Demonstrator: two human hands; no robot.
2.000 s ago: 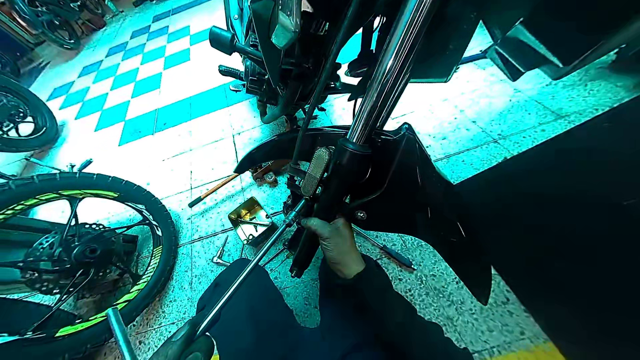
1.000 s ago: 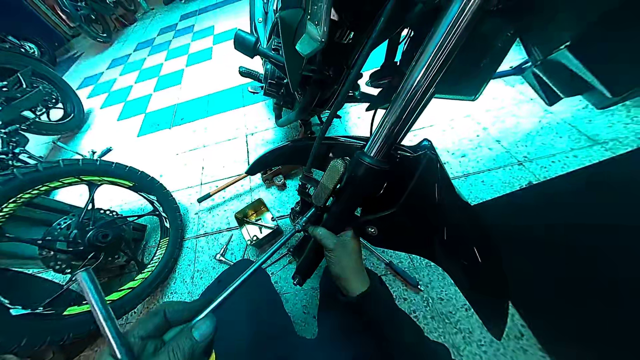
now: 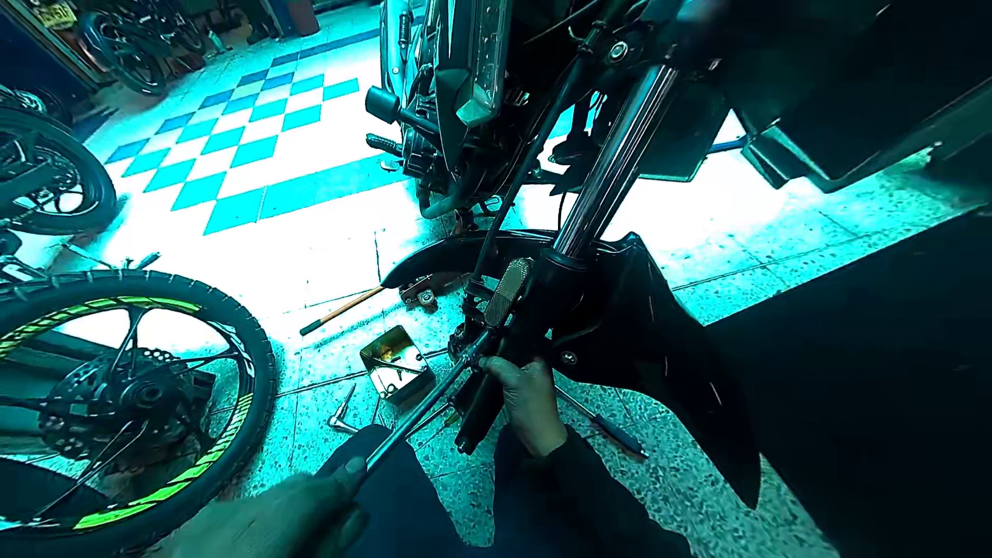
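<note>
In the head view my left hand (image 3: 287, 511) is closed around a long metal wrench handle (image 3: 415, 418) at the lower left. Its far end meets the lower part of a motorcycle's front fork, by the axle mount. My right hand (image 3: 531, 403) grips the black lower fork leg (image 3: 484, 411), its thumb against the far end of the tool and its other fingers partly hidden. Above sits an oval amber-grey reflector (image 3: 509, 293). The chrome fork tube (image 3: 620, 163) rises to the upper right, and the black front fender (image 3: 659, 333) lies behind and right of the leg.
A wheel with brake disc (image 3: 139, 395) lies at left. On the tiled floor are a metal tin (image 3: 397, 364) holding small parts, a wooden-handled tool (image 3: 341, 310), a ratchet-like tool (image 3: 341, 415) and a dark-handled screwdriver (image 3: 620, 435). Motorcycles (image 3: 136, 46) stand behind.
My left hand has shifted, still on the handle. The metal tube that showed beside it at the lower left is no longer visible. My right hand stays at the fork leg.
</note>
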